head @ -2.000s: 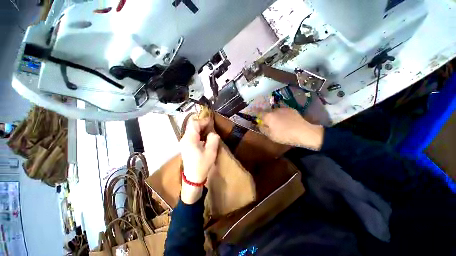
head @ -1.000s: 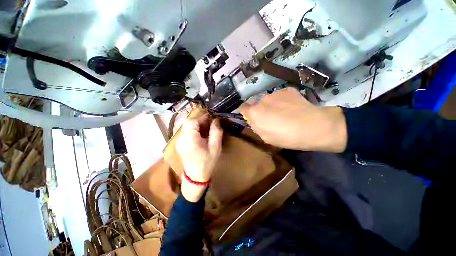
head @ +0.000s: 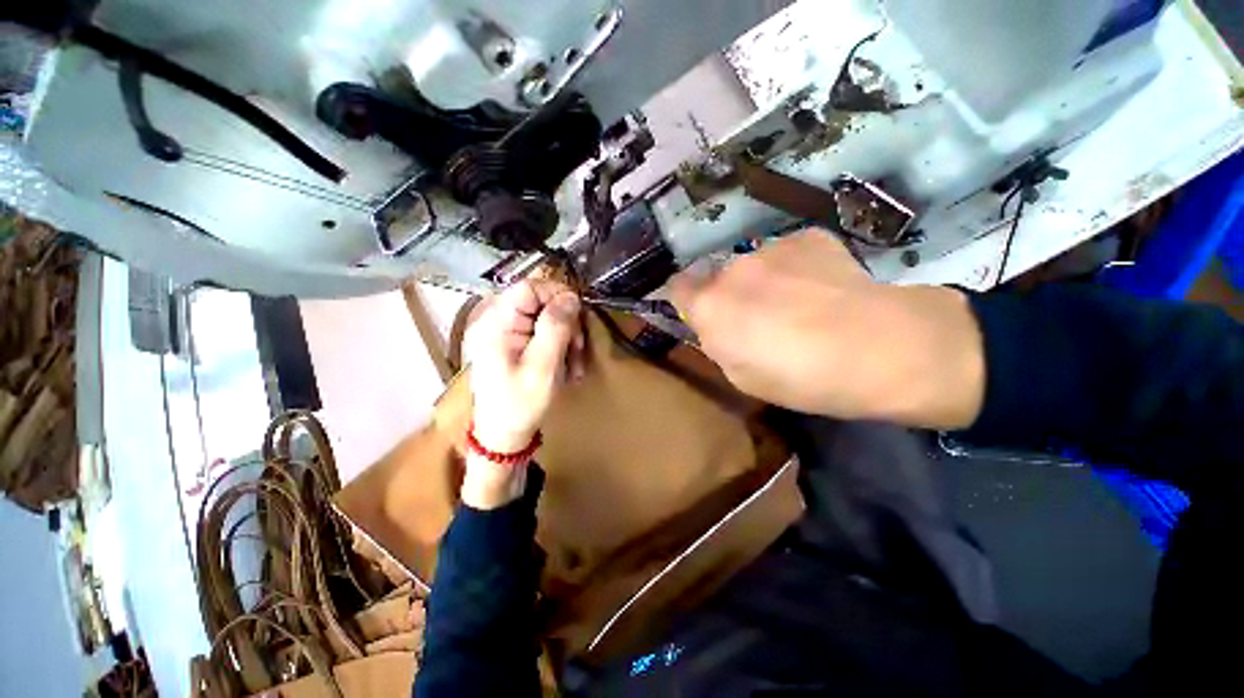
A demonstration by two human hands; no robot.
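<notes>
A tan tote bag (head: 655,436) lies below the sewing machine's needle area (head: 566,252), its lower part over the dark-aproned lap. My left hand (head: 525,341), with a red bead bracelet, pinches the bag's upper edge close to the needle area. My right hand (head: 819,327) is closed on the pliers (head: 639,311). Their dark jaws point left to the bag edge beside my left fingertips, and a bit of yellow handle shows at my fingers. Whether the jaws grip the edge cannot be told.
The white sewing machine head (head: 314,82) fills the top. A bolted metal bar (head: 791,191) is right of the needle area. Bags with brown loop handles (head: 259,545) stand at lower left, and more brown bags (head: 34,368) are heaped at far left. A blue crate (head: 1201,232) is at right.
My right hand has moved in over the bag with the pliers, whose jaws now reach my left fingertips. The bag's tan panel lies more spread out. The camera view has shifted somewhat.
</notes>
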